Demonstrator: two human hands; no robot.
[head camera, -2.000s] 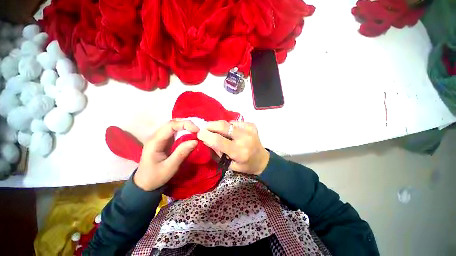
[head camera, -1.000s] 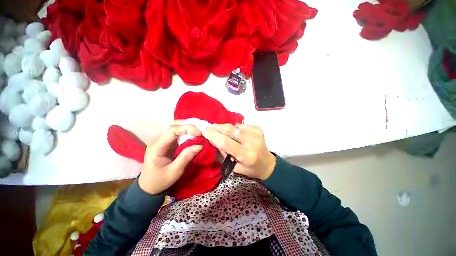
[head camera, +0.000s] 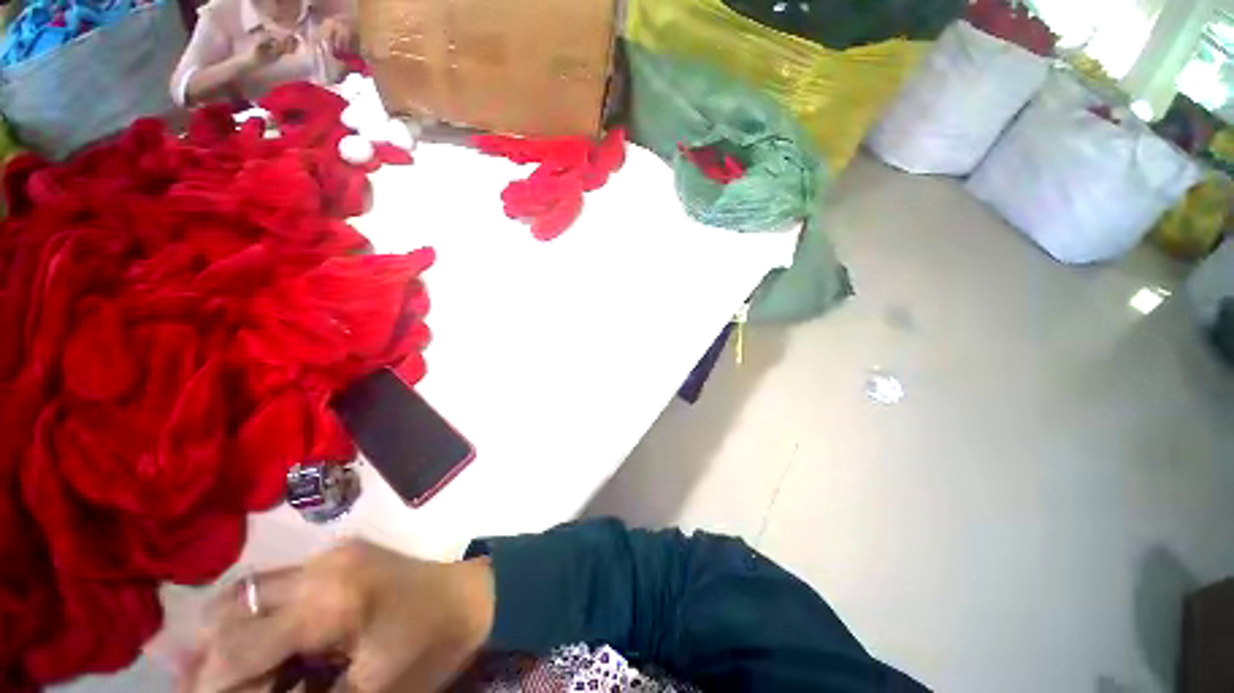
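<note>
My right hand (head camera: 345, 616), with a ring on one finger, is at the lower left, blurred and partly cut off by the bottom edge. Its fingers are bent; a dark shape shows under them, too unclear to name. Whether it grips anything cannot be told. My left hand is out of the picture, and the worked red piece does not show. A large pile of red plush pieces (head camera: 149, 366) fills the left side, just beyond my right hand.
A black smartphone (head camera: 406, 436) and a small round gadget (head camera: 322, 490) lie beside the pile. Separate red pieces (head camera: 552, 183), white pompoms (head camera: 372, 129), a cardboard box (head camera: 490, 61) and a green sack (head camera: 744, 176) are farther off. A person (head camera: 257, 48) sits beyond; filled sacks (head camera: 1083, 176) stand on the floor.
The view has swung to the right and up, showing the room. My left hand, the worked piece and the yellow sack by my lap have left the picture. My right hand now appears lower left.
</note>
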